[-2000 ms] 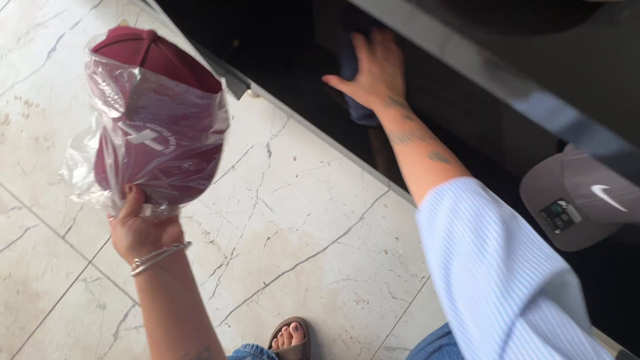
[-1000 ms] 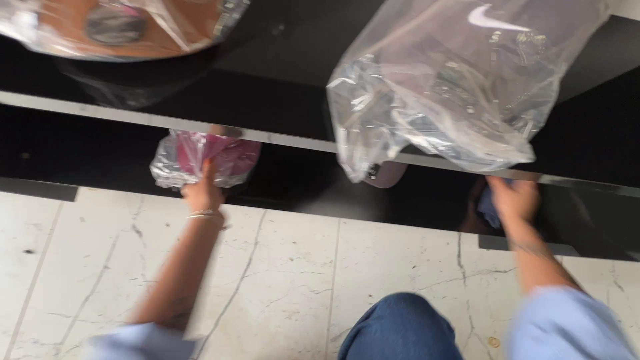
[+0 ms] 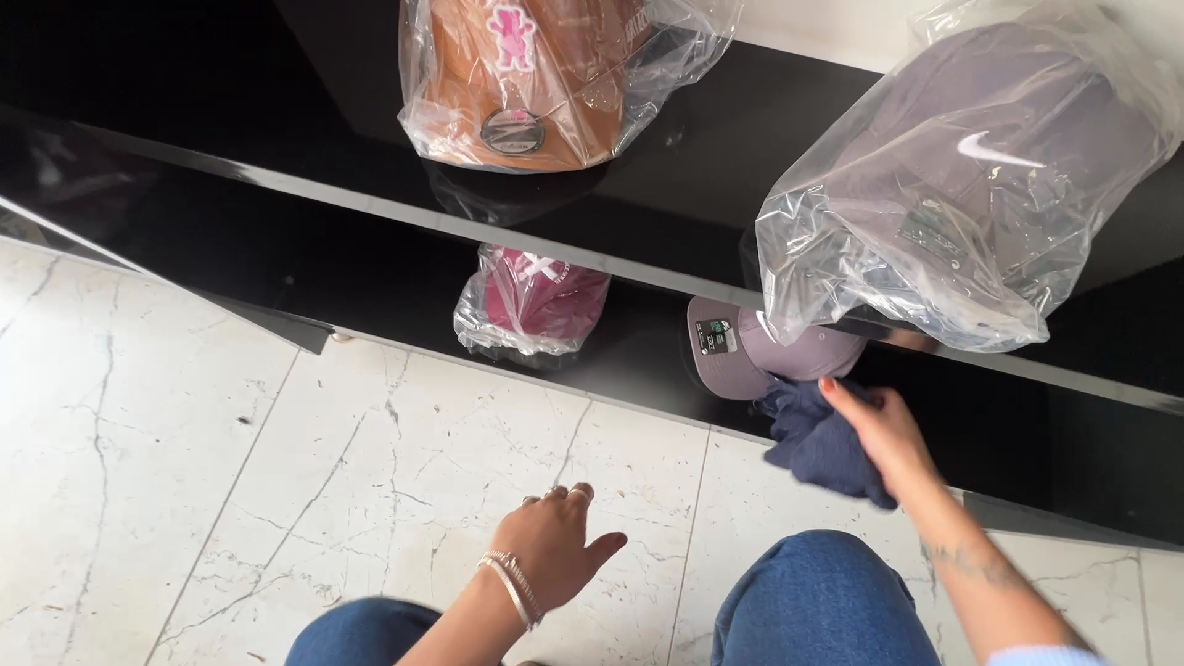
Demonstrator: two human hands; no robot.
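My right hand (image 3: 883, 430) grips a crumpled dark blue cloth (image 3: 823, 444) in front of the lower shelf. The cloth touches or overlaps the edge of a mauve-grey cap (image 3: 795, 347) with a sticker on its brim, lying on that shelf. My left hand (image 3: 550, 546) is empty over the floor, thumb apart from the fingers, a bracelet at its wrist. A maroon cap (image 3: 546, 296) in a clear plastic bag lies on the lower shelf, to the left of the mauve-grey cap.
On the glossy black upper shelf (image 3: 305, 102) lie an orange-brown bagged cap (image 3: 555, 83) and a large bagged Nike cap (image 3: 971, 176), whose bag overhangs the shelf's edge. The lower shelf (image 3: 370, 277) runs beneath, above a marble-look tiled floor (image 3: 351, 462). My knees are close to the shelf.
The bagged maroon cap, held in my left hand before, now rests on the lower shelf, let go. My left hand has drawn back toward me. My right hand with the cloth is now beside the mauve-grey cap.
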